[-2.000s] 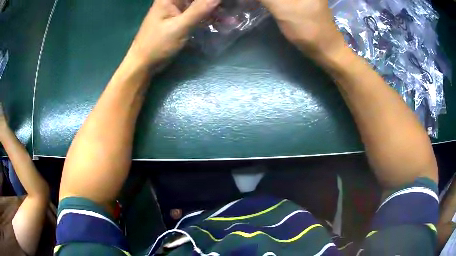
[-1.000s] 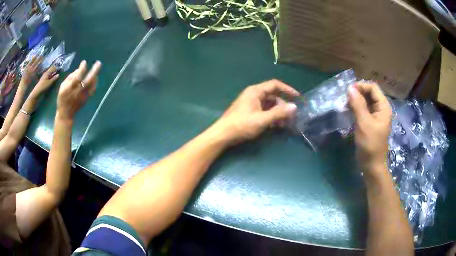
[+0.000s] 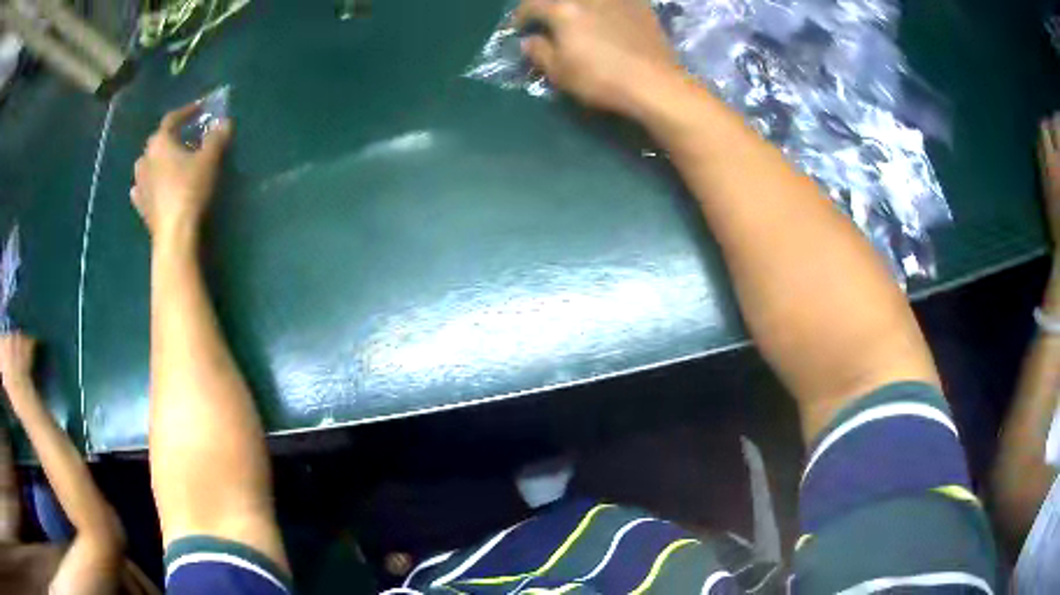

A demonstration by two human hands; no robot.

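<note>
My left hand (image 3: 180,169) is at the left, near the seam, with a small clear bag (image 3: 212,107) between thumb and fingertips. My right hand (image 3: 599,56) is at the top centre, with its fingertips on another clear, crinkled bag (image 3: 502,61). My fingers hide part of this bag, and I cannot tell what is inside either bag. A large heap of glittering bagged parts (image 3: 878,145) with dark specks lies on the green table, right of my right hand and partly behind my forearm.
The green table (image 3: 384,250) has a pale front edge. Yellow-green strands (image 3: 192,29) and pale bars with a dark end (image 3: 64,44) lie at the upper left. Another person's arm (image 3: 58,447) is at the left, and another arm (image 3: 1035,372) at the right.
My hands, both at one bag a second ago, are now far apart. My left hand has moved left to another bag. The view has shifted; the brown carton is out of view.
</note>
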